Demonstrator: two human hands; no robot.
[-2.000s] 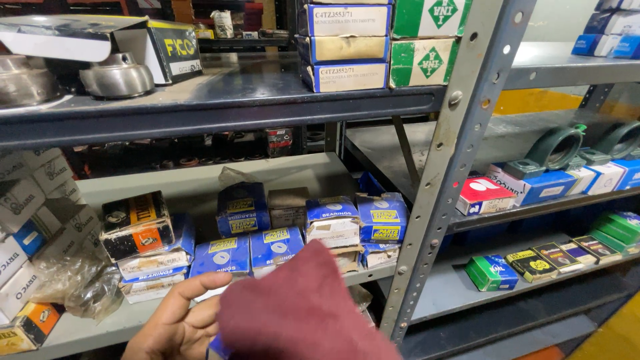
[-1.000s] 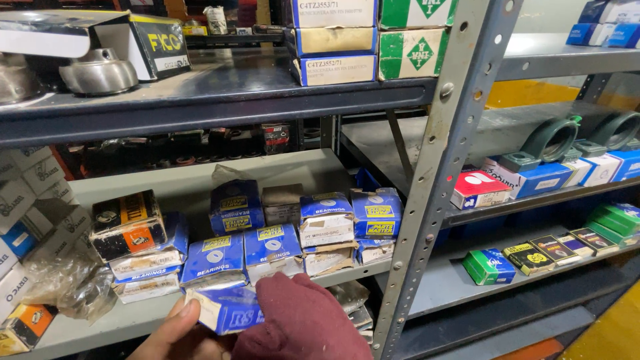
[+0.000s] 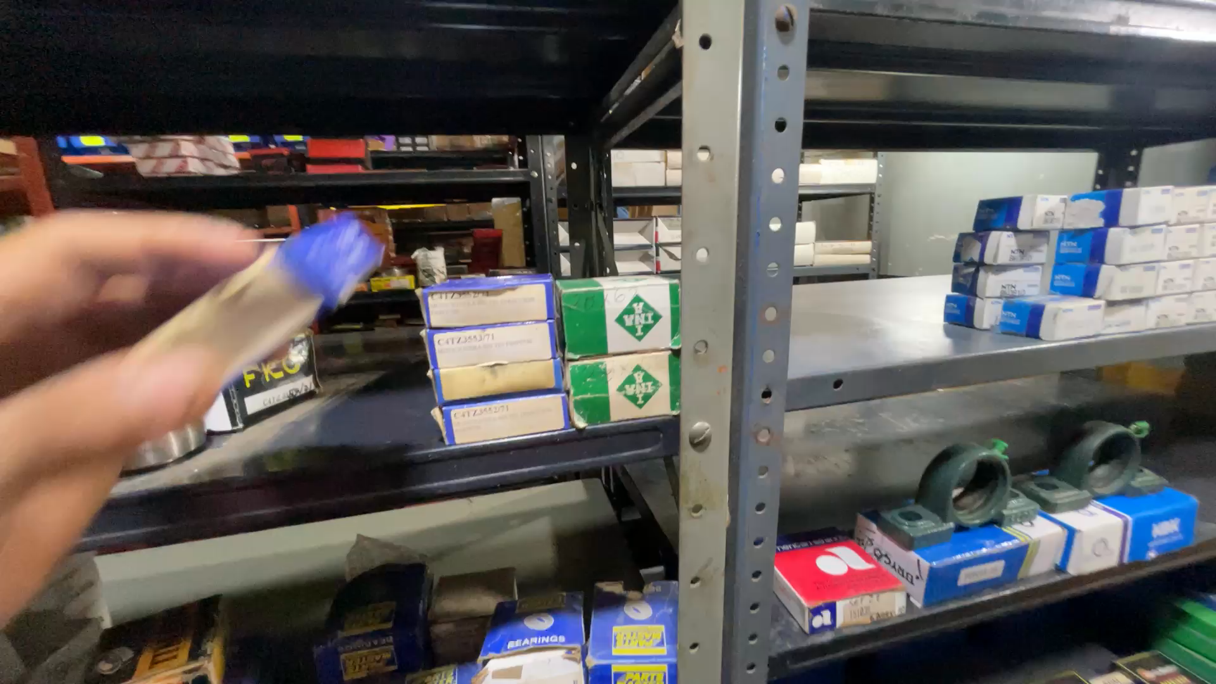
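My left hand (image 3: 104,351), blurred and close to the camera at the left, pinches a small blue-and-white cardboard box (image 3: 275,294) between thumb and fingers. Behind it on the upper shelf stand a black-and-yellow box (image 3: 275,385) and part of a round metal bearing (image 3: 171,446). To the right of the held box are a stack of blue-and-white boxes (image 3: 494,359) and green-and-white INA boxes (image 3: 622,351). My right hand and the maroon cloth are out of view.
A perforated metal upright (image 3: 731,380) divides the shelving. Blue bearing boxes (image 3: 532,632) fill part of the lower left shelf. Right of the upright are NTN boxes (image 3: 1073,261), a red box (image 3: 836,575) and green pillow block housings (image 3: 964,484) on boxes.
The view has swung up and to the right. The small box, earlier held low with the maroon cloth against it, is now raised in my left hand; the cloth has left the view.
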